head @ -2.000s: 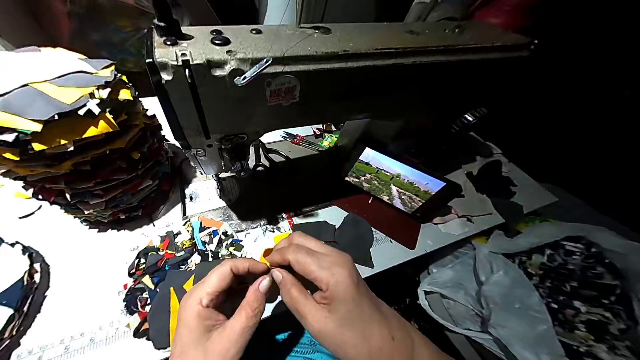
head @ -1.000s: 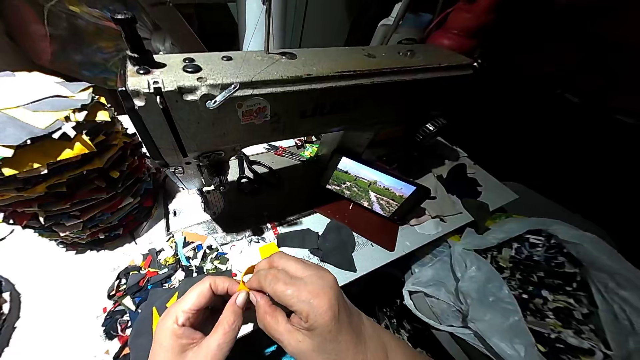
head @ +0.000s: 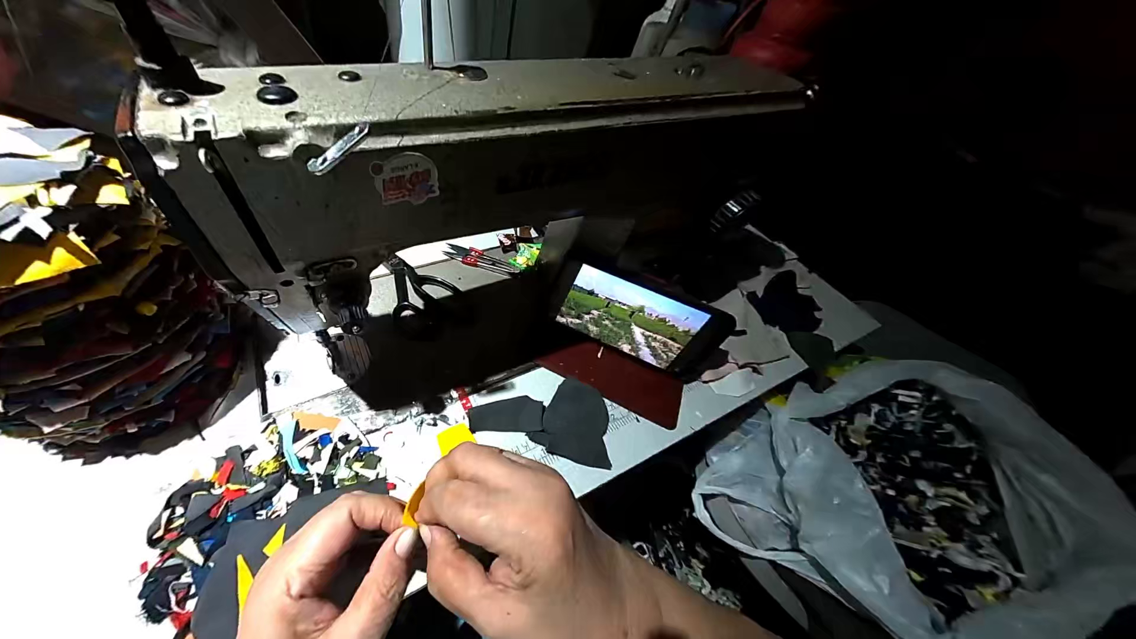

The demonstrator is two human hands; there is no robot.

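Note:
Both hands meet at the lower middle of the head view. Between the fingertips of my left hand [head: 333,568] and my right hand [head: 515,532] is pinched a small yellow fabric piece [head: 414,504]. Another bit of yellow fabric [head: 454,437] shows just above the right knuckles. Dark grey fabric with yellow pointed shapes [head: 217,568] lies beside and partly behind the left hand. Beyond the hands, dark fabric cutouts [head: 575,422] rest on the white table. Above them stands a sewing machine [head: 461,133], its needle area left of the hands.
A tall stack of layered fabric pieces [head: 106,328] stands at left. Small scraps [head: 240,497] are heaped near the left hand. Black scissors [head: 417,297], red-marked thread snips [head: 479,259] and a propped phone [head: 635,315] sit behind. A plastic bag of scraps [head: 825,515] is at right.
The yellow piece between the fingertips shows more than two seconds ago, and a yellow bit above the right knuckles has come into sight. Both hands stay together. The view has shifted somewhat.

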